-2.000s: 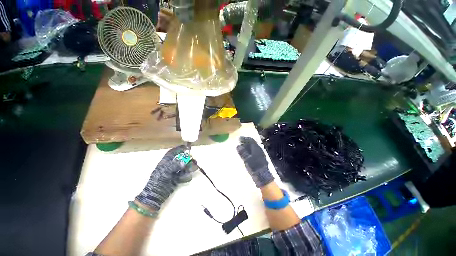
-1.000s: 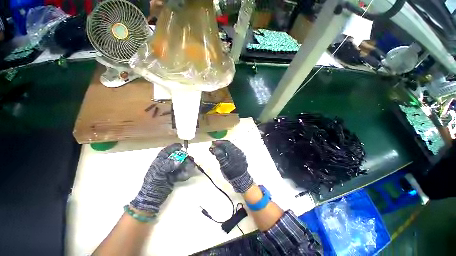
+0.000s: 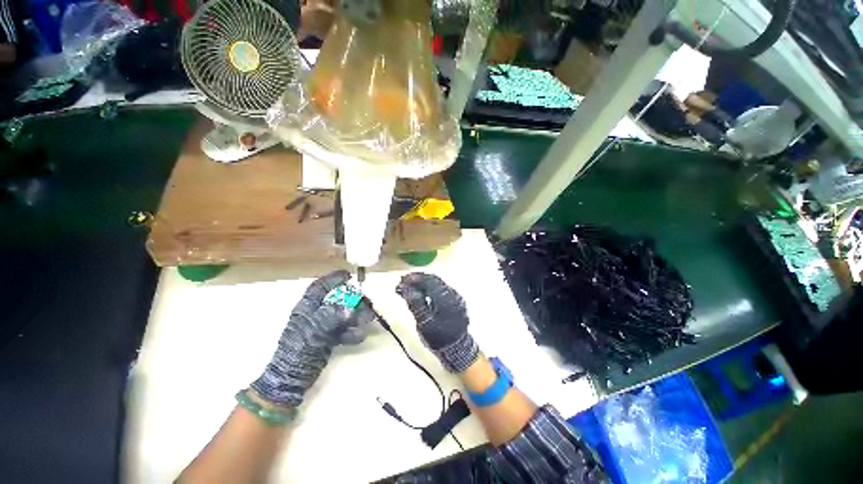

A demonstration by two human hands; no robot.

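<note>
My left hand (image 3: 317,331), in a grey striped knit glove, holds a small green circuit board (image 3: 343,297) directly under the thin tip of the white machine head (image 3: 367,217). A black cable (image 3: 413,357) runs from the board's right side down to a folded, tied bundle on the white sheet, with its plug lying beside it. My right hand (image 3: 435,317), gloved with a blue wrist band, is just right of the board, fingers curled. Whether it holds anything small cannot be seen.
A wooden base (image 3: 227,213) with green feet stands behind, bearing a yellow-and-black object (image 3: 432,209). A fan (image 3: 243,59) is behind left. A black cable pile (image 3: 601,298) lies right, a slanting grey post (image 3: 587,123) beyond. A blue bin (image 3: 653,430) with clear bags is below right.
My right hand has come left, from the sheet's right side to near the board, over the two seconds. My left hand still holds the board under the tip. The cable bundle has hardly moved.
</note>
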